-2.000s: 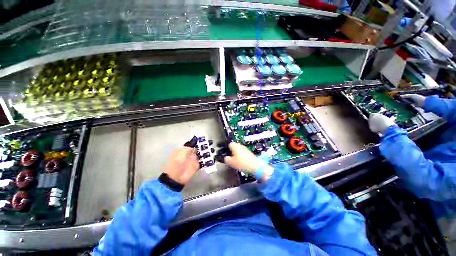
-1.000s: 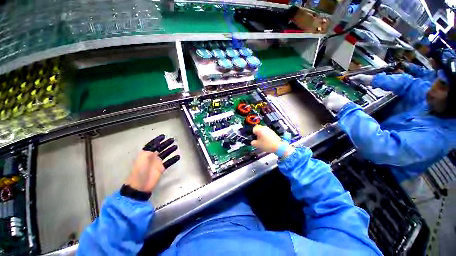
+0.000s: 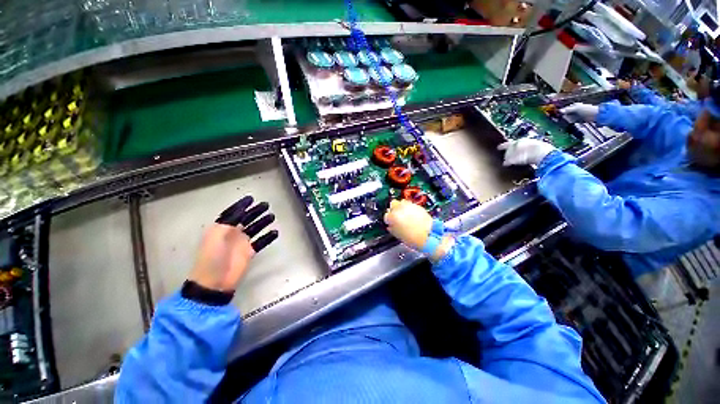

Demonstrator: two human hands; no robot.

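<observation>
A green circuit board [image 3: 320,213] lies in its dark solder pallet on the conveyor in front of me. It carries three orange-red toroidal inductors [image 3: 400,174] and silver-white heatsink assemblies [image 3: 354,192]. My right hand [image 3: 408,224] is over the board's front part, beside the nearest heatsink bar and the nearest toroid. Its fingertips are bent down and hidden, so I cannot tell whether they grip anything. My left hand [image 3: 234,243], with black finger cots, is open and empty over the pale plate left of the board.
Conveyor rails [image 3: 316,298] run along the front edge. Another circuit board [image 3: 16,316] is at the far left. A person in blue with white gloves [image 3: 527,151] works at a board on the right. Shelves behind hold yellow-black parts [image 3: 47,130] and teal-blue discs [image 3: 357,76].
The heatsink assembly that both hands held two seconds ago has left my left hand, which is now open. My right hand has moved onto the board. The view has swung right.
</observation>
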